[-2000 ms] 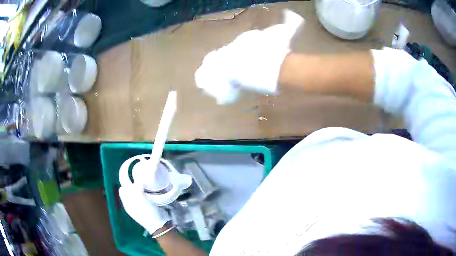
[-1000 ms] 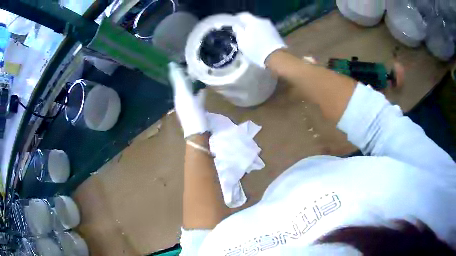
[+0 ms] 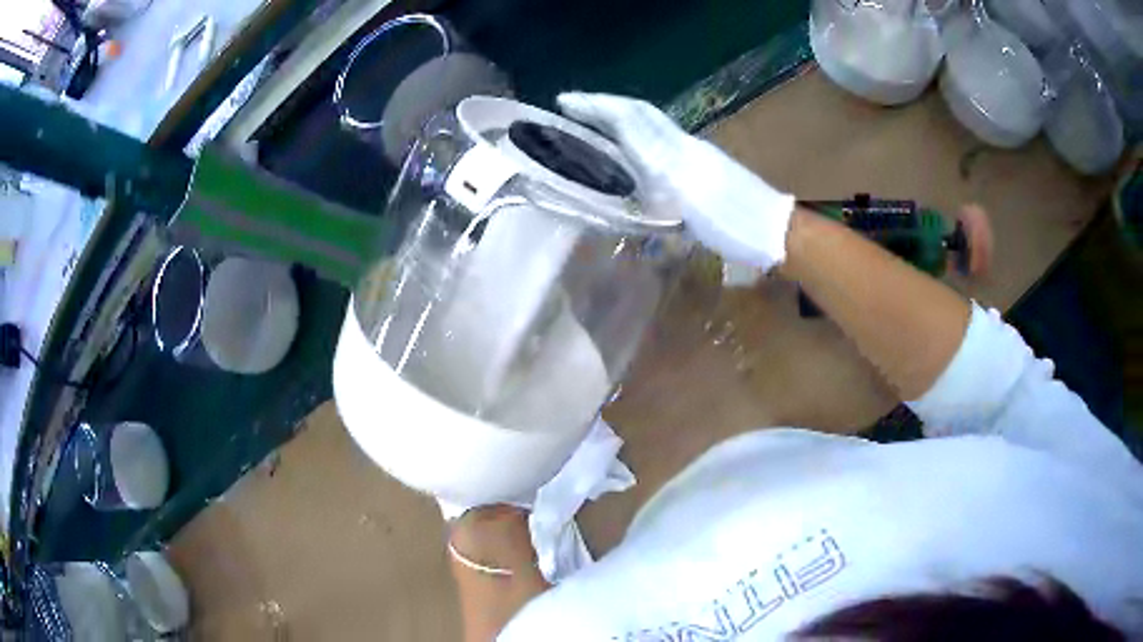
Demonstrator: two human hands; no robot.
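A large vessel (image 3: 489, 408) with a clear upper wall and a milky white lower part is held tilted over the bench. A white ring with a dark centre (image 3: 572, 157) closes its top, and a white stem shows through the clear wall. My gloved right hand (image 3: 683, 182) rests on the right edge of the ring. My left hand is hidden beneath the vessel's white base; only its wrist with a thin band shows. A crumpled white cloth (image 3: 579, 487) hangs beside that wrist.
Vessels stand along the dark green conveyor (image 3: 245, 414) at left; others (image 3: 877, 50) stand together at the upper right. A green motor (image 3: 909, 238) lies on the cardboard-covered bench (image 3: 301, 539). A green metal upright (image 3: 270, 220) is close to the held vessel's left.
The vessel has been raised and turned so its clear side faces me. My left hand has moved from beside it to underneath its base. My right hand stays at the ring.
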